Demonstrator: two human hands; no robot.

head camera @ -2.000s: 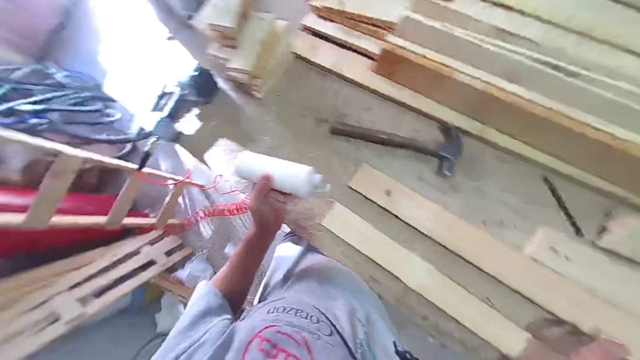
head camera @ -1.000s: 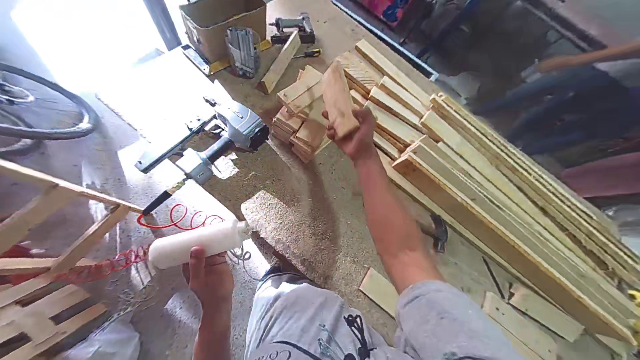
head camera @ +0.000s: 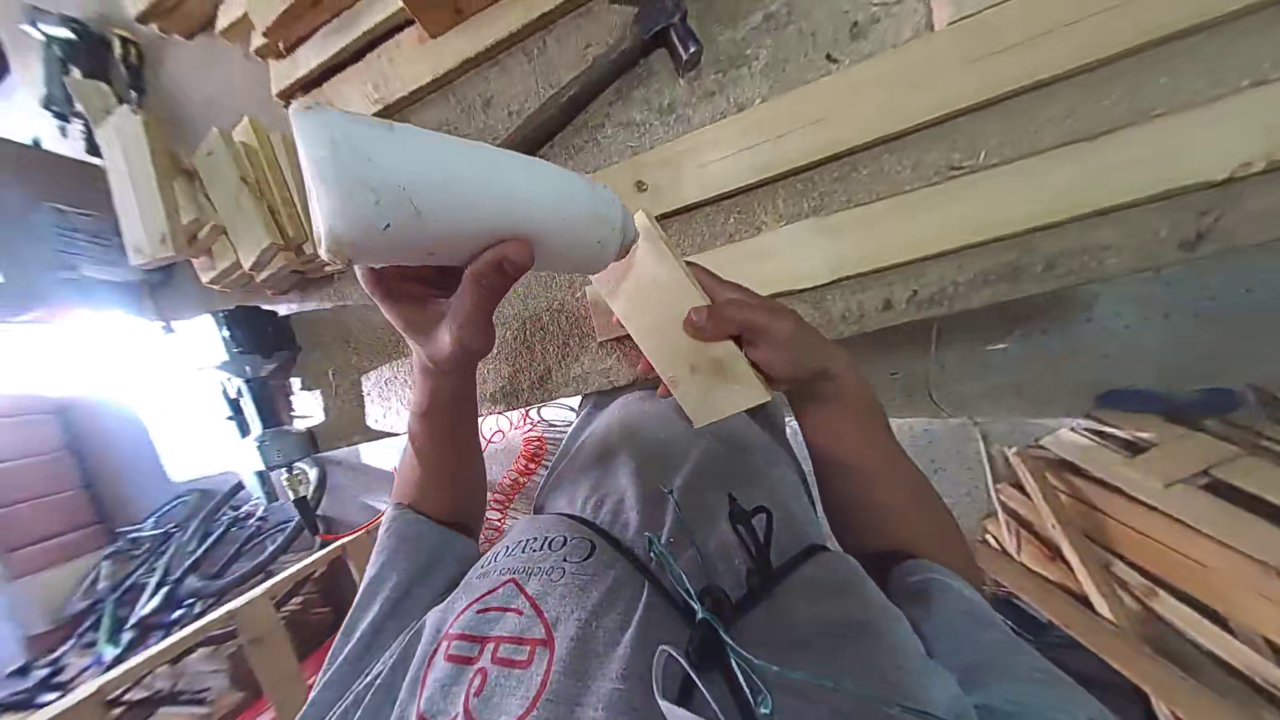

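Note:
My left hand point(head camera: 450, 300) grips a white plastic bottle point(head camera: 455, 190), which lies nearly level with its narrow end towards the right. That end meets or overlaps the upper edge of a short flat wooden board point(head camera: 680, 330); whether they touch I cannot tell. My right hand point(head camera: 770, 335) holds this board, thumb on its face and fingers behind. Part of another small wood piece point(head camera: 605, 312) shows behind the board. Beyond the bottle a hammer point(head camera: 600, 85) lies on the dusty work surface, beside two long wooden slats point(head camera: 830, 130).
Short wood blocks point(head camera: 245, 200) are stacked at the left, with more boards point(head camera: 340, 60) at the top. A pneumatic nailer point(head camera: 275, 400) stands near a red coiled hose point(head camera: 518, 475). Scrap wood point(head camera: 1150, 530) is piled at lower right, and a wooden frame point(head camera: 220, 625) is at lower left.
The view has swung strongly. The board in my right hand, held out near the block stack a second ago, is now close to my body, against or near the bottle's narrow end.

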